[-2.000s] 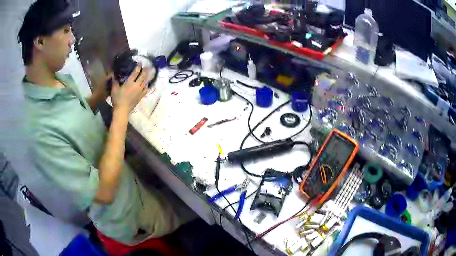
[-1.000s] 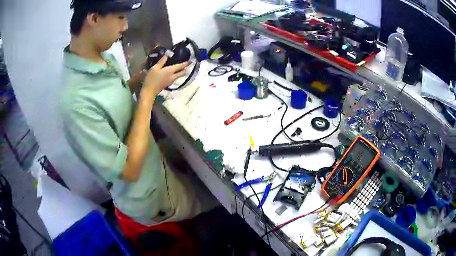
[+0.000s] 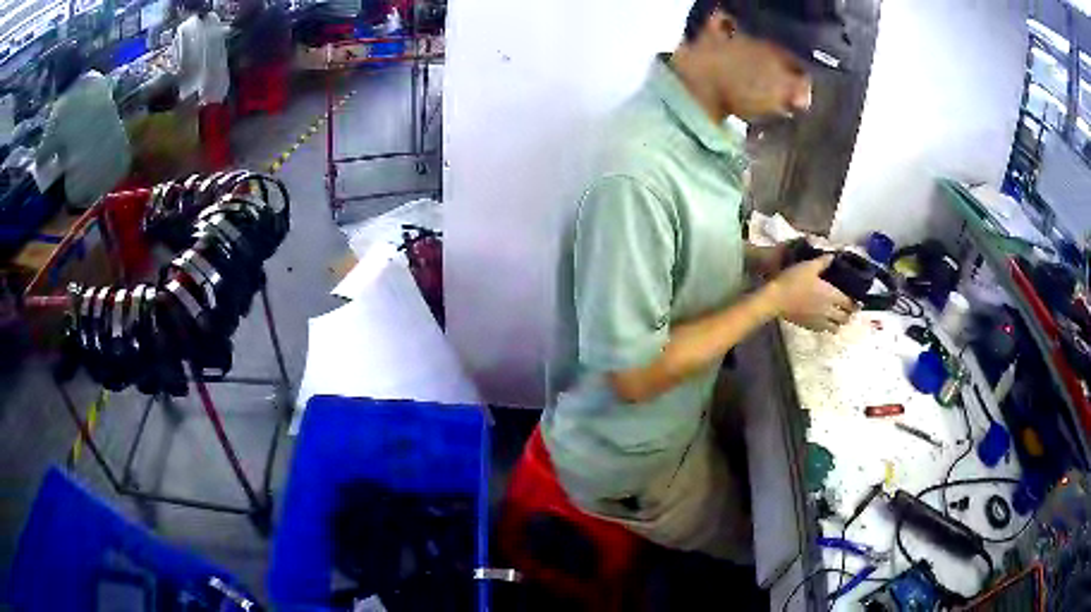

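Note:
Neither my left hand nor my right hand is in view. Nearest in front is a deep blue bin [image 3: 395, 416] at the bottom centre, with dark parts [image 3: 401, 526] in it that are too blurred to name. A second blue bin [image 3: 90, 544] is cut off at the lower left corner. A short whitish strip [image 3: 497, 575] shows at the first bin's right side; what it belongs to is unclear. Headphones with silver-striped bands [image 3: 180, 281] hang in a dense row on a red-and-black stand at the left.
A person in a green shirt [image 3: 640, 239] stands at the white bench [image 3: 849, 371], holding black headphones [image 3: 847, 275]. A red stool [image 3: 544, 538] is beside the bins. The bench holds blue tubs, a black cylinder tool and blue-handled cutters. Other workers and a red cart frame [image 3: 383, 120] are behind.
The view has swung far left, bringing in the bins, headphone stand and aisle. The blue tray has left the picture. The other person's hands and headphones are lower, over the bench.

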